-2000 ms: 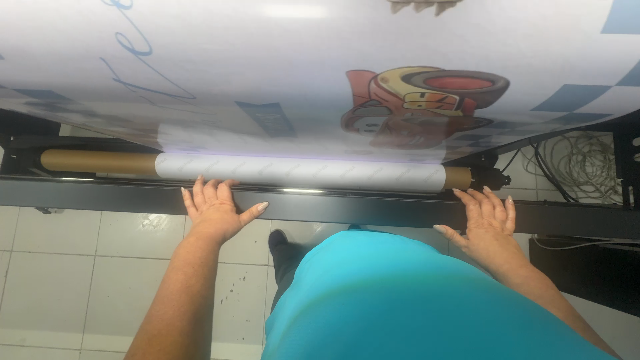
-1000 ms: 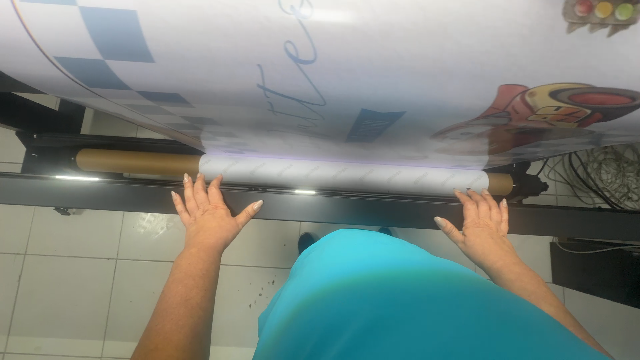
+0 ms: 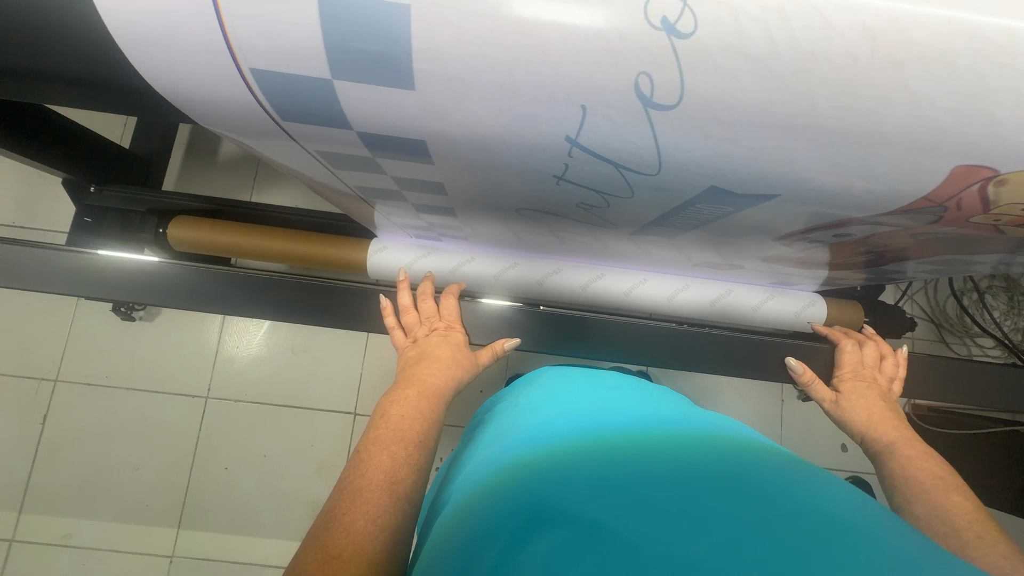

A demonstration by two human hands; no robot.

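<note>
A wide printed sheet with blue checks, script lettering and a red cartoon figure hangs down to a white roll wound on a brown cardboard tube. My left hand has its fingers spread, the tips at the roll's near edge and the palm over the dark metal bar. At the roll's right end, my right hand rests over the same bar, its fingertips beside the tube's short exposed end. Neither hand is closed around anything.
Black frame parts of the machine stand at the left. Coiled cables lie on the right, behind the bar. White floor tiles show below, and a dark box is at the lower right.
The view has shifted left, showing more of the tube and the checks. My right hand has moved slightly along the bar toward the roll's end since one second ago.
</note>
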